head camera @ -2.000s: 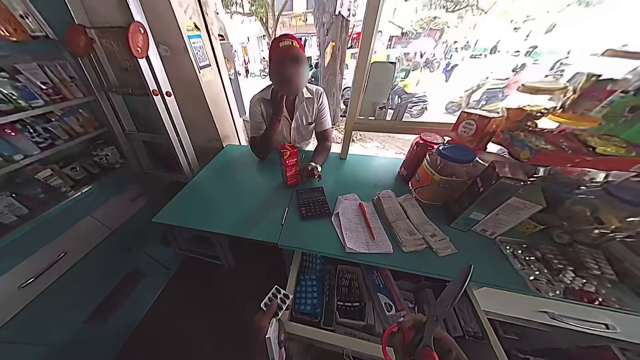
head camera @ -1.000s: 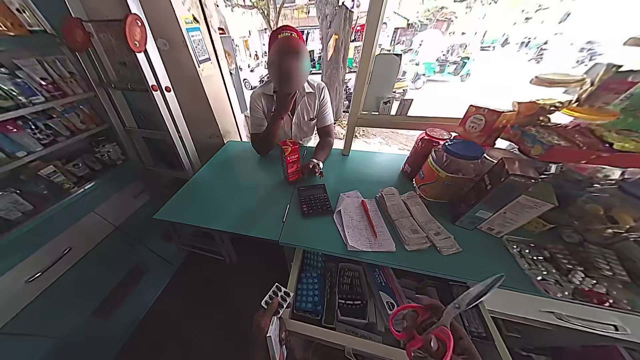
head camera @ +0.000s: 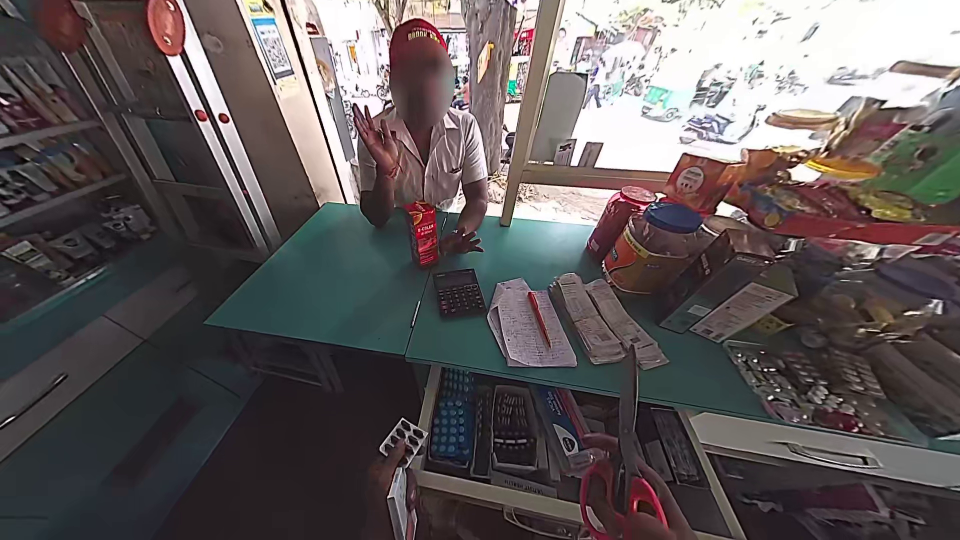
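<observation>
My left hand, low at the centre, holds a small blister strip with dark pills and a thin white box below it. My right hand grips scissors with red handles, their blades pointing up over the pull-out drawer. Inside the drawer lie blue blister packs and boxes of dark strips. On the green counter above are a black calculator, written papers with a red pen, long paper packets and a red carton.
A person in a red cap stands across the counter, one hand raised, the other near the carton. Jars, a dark box and heaped packets crowd the right side. Shelves with goods line the left.
The person across the counter has raised one hand from near the face, palm showing. The scissors in my right hand have turned from slanting rightward to nearly upright.
</observation>
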